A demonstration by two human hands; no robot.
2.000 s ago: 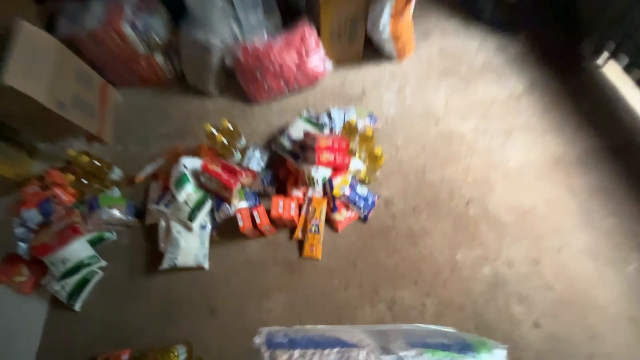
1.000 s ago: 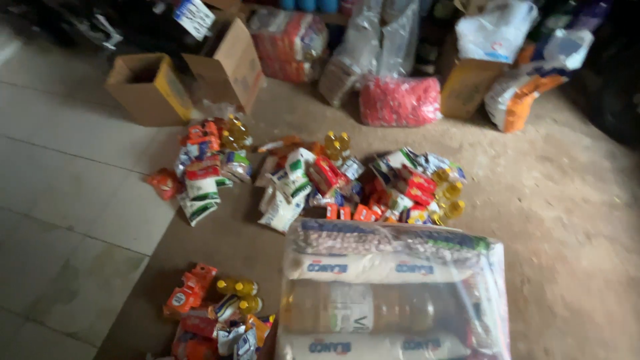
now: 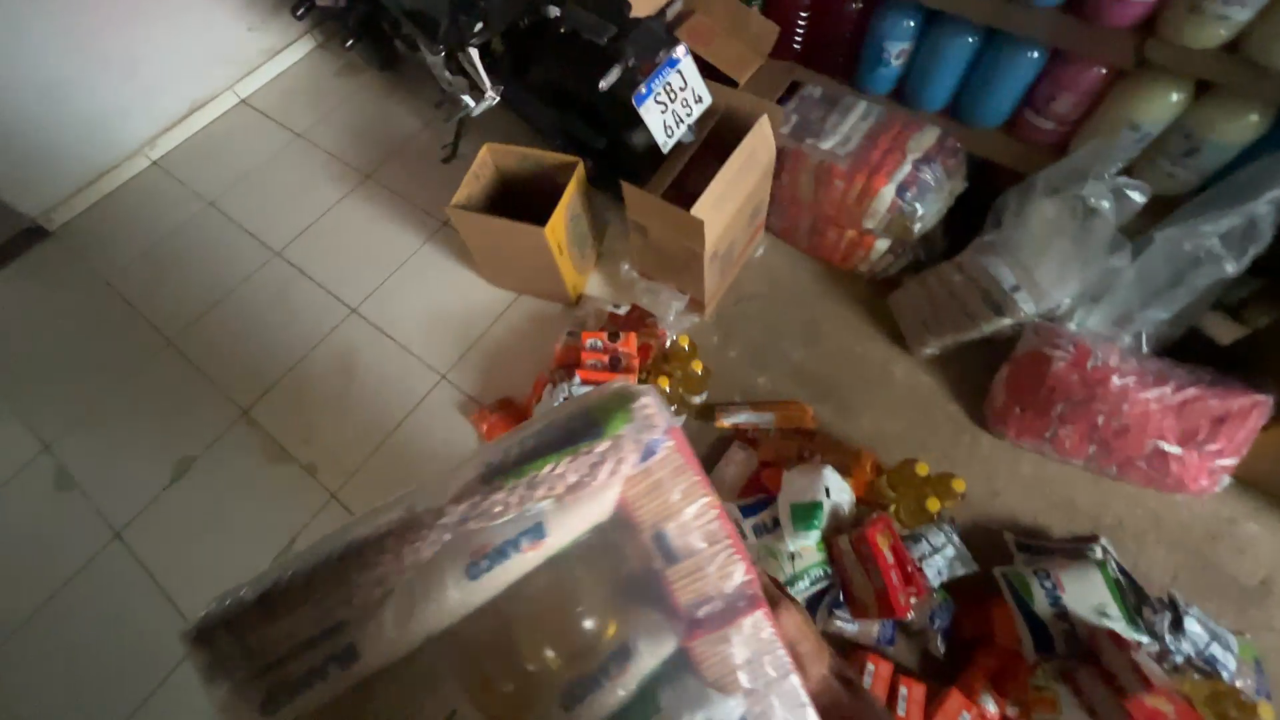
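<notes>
A large clear plastic-wrapped bundle of packaged groceries (image 3: 560,570) fills the lower middle of the view, tilted and blurred, with bags and something amber inside. My right hand (image 3: 810,650) is against its right side, partly hidden behind it, supporting the bundle. My left hand is not visible. Beyond the bundle, a pile of orange packets (image 3: 608,352) and yellow-capped oil bottles (image 3: 682,375) lies on the floor. To the right are more oil bottles (image 3: 915,490), a red packet (image 3: 880,568) and white-and-green bags (image 3: 1075,595).
Open cardboard boxes (image 3: 515,235) stand by a parked motorcycle (image 3: 560,80). Behind are a wrapped orange bundle (image 3: 860,180), a pink plastic-wrapped pack (image 3: 1125,410), clear plastic bags (image 3: 1060,240) and shelves with blue bottles (image 3: 935,60). Pale tiles (image 3: 310,400) cover the left floor.
The view has swung left. The wrapped bundle, low in the frame two seconds ago, now shows more fully and at a slant. My right hand has come into sight beside it.
</notes>
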